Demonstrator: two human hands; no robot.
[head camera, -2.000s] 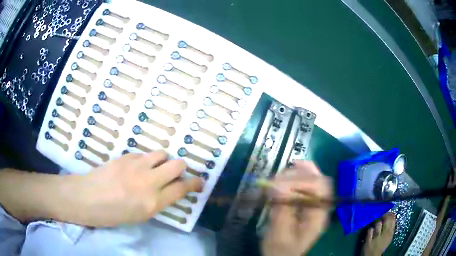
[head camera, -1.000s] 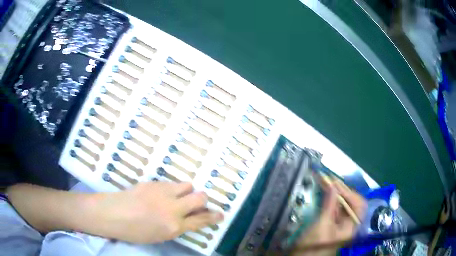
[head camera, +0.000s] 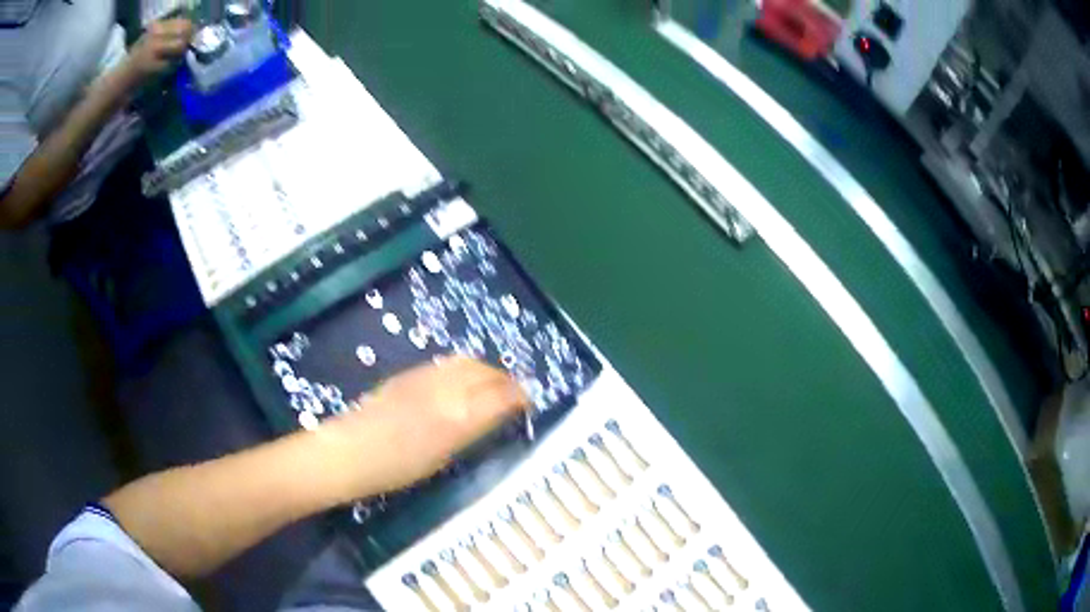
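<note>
My left hand reaches over the black tray, its fingers bent down at the tray's near right part. Small silver rings lie scattered in the black tray. A thin light piece shows by my fingertips; I cannot tell whether the hand holds it. The white parts tray, with tan dumbbell-shaped slots and dark-headed parts in them, lies to the lower right, cut off by the bottom edge. My right hand is out of the picture.
Another person's arm is at the upper left, by a blue bin and a metal bar. A white tray and dark perforated strip lie beyond the black tray. A long metal bar lies along a pale rail on the green surface.
The view has swung left, so the black tray is now central. My left hand has moved from the white tray to the black tray. My right hand and the fixture bars near it have left the picture.
</note>
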